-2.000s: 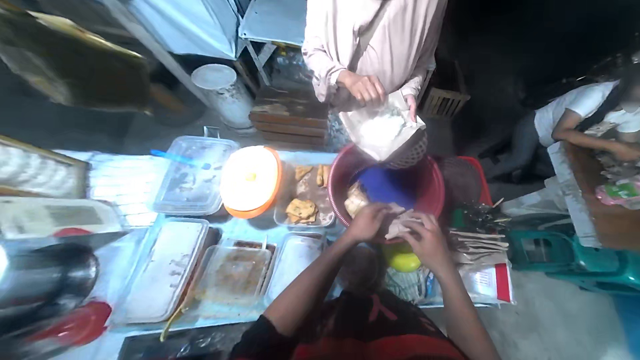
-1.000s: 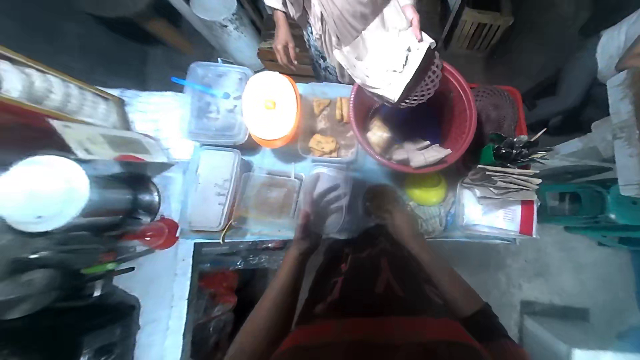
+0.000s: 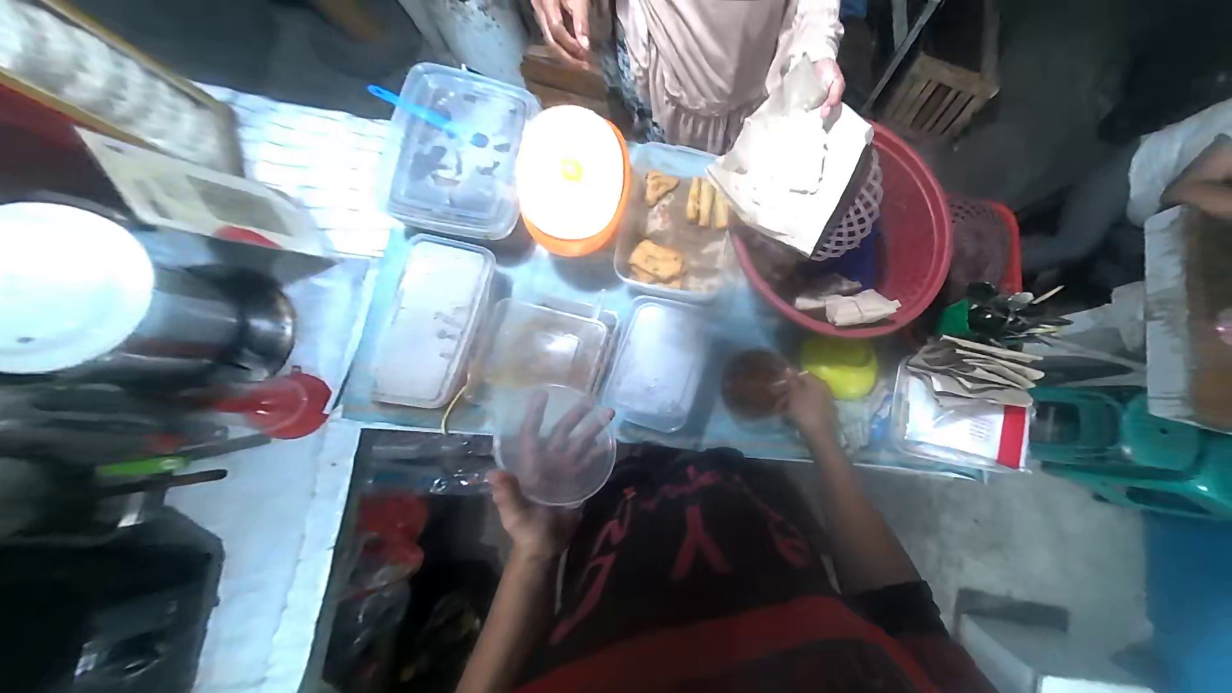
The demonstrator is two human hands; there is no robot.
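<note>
My left hand [image 3: 551, 472] is spread beneath a round clear plastic lid [image 3: 555, 443], which rests over its palm and fingers. My right hand [image 3: 807, 399] is at the right edge of a small round container of brown contents [image 3: 756, 383]; whether its fingers grip the rim is too blurred to tell. A yellow-green round object [image 3: 839, 366] lies just beyond that hand. Between my hands stands a rectangular lidded plastic container [image 3: 656, 361], and left of it another clear container with brownish contents [image 3: 544, 342].
A large red plastic basin [image 3: 919, 207] holds crumpled paper. Across the table a person holds brown paper [image 3: 804, 168]. Fried food lies in a clear tray [image 3: 674, 287] beside an orange-rimmed container [image 3: 575, 178]. Folded papers [image 3: 972, 371] are stacked right; metal pots [image 3: 260, 322] stand left.
My hands have left the crumpled paper they held above the basin's near rim. My left hand has gone left and now has a clear lid; my right hand is by the brown container.
</note>
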